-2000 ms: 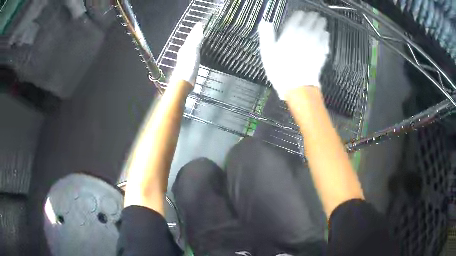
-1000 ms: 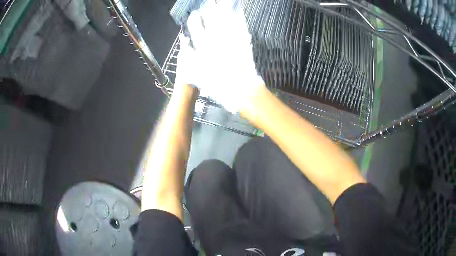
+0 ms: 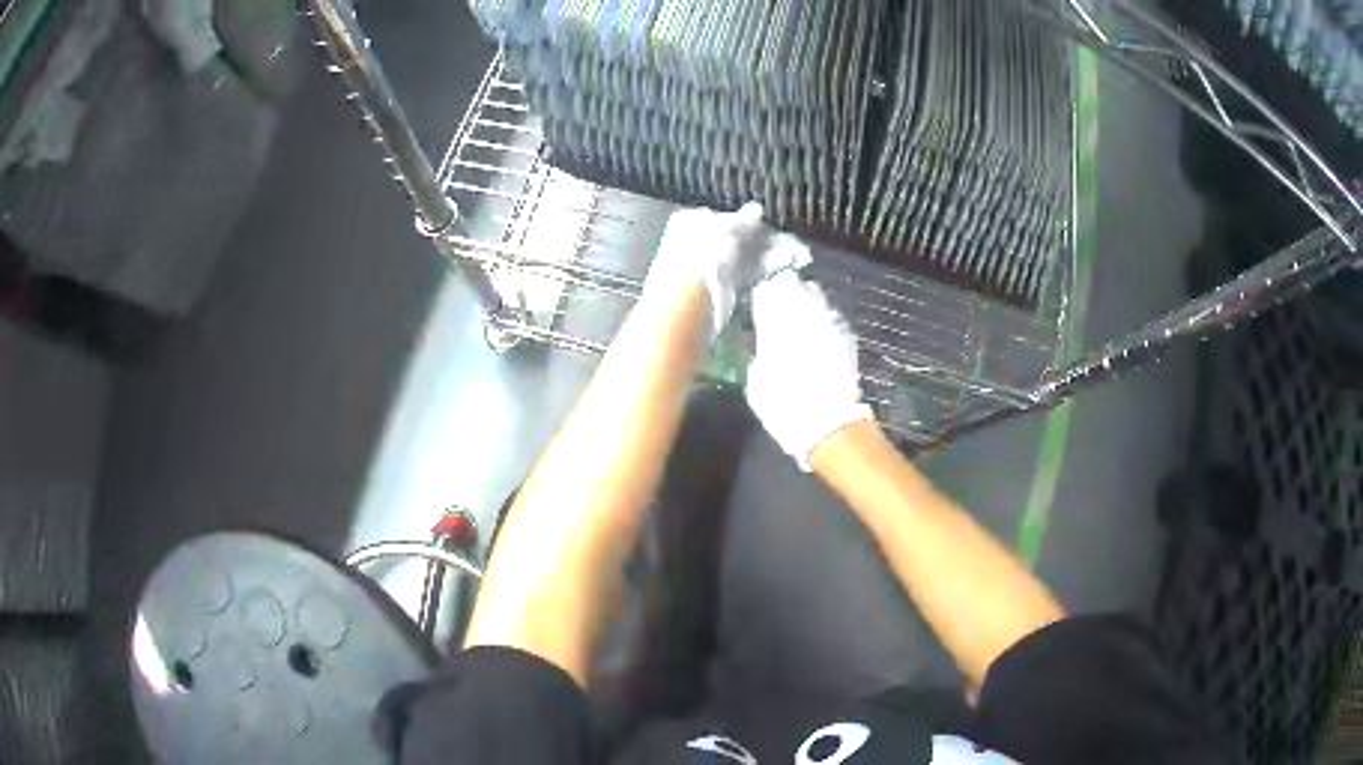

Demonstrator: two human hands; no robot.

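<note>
A long stack of PCB panels (image 3: 688, 112), thin grey edges upright, stands on the wire shelf cart (image 3: 583, 277) at the top centre. My left hand (image 3: 706, 257), in a white glove, is just in front of the stack's lower edge. My right hand (image 3: 804, 351), also gloved, is beside it, slightly lower and to the right. The two hands meet or overlap at the fingertips. Their fingers are blurred, and I cannot tell whether either holds anything small.
A round grey stool (image 3: 277, 658) with holes is at the lower left. Chrome cart posts rise at left (image 3: 389, 127) and right (image 3: 1196, 336). Grey stacks (image 3: 150, 180) stand at the far left. A black lattice pallet (image 3: 1293, 493) lies at the right. A green floor line runs beside the cart.
Both hands have moved from over the panels down to the stack's near edge and come together. More of the stack's left part shows on the shelf.
</note>
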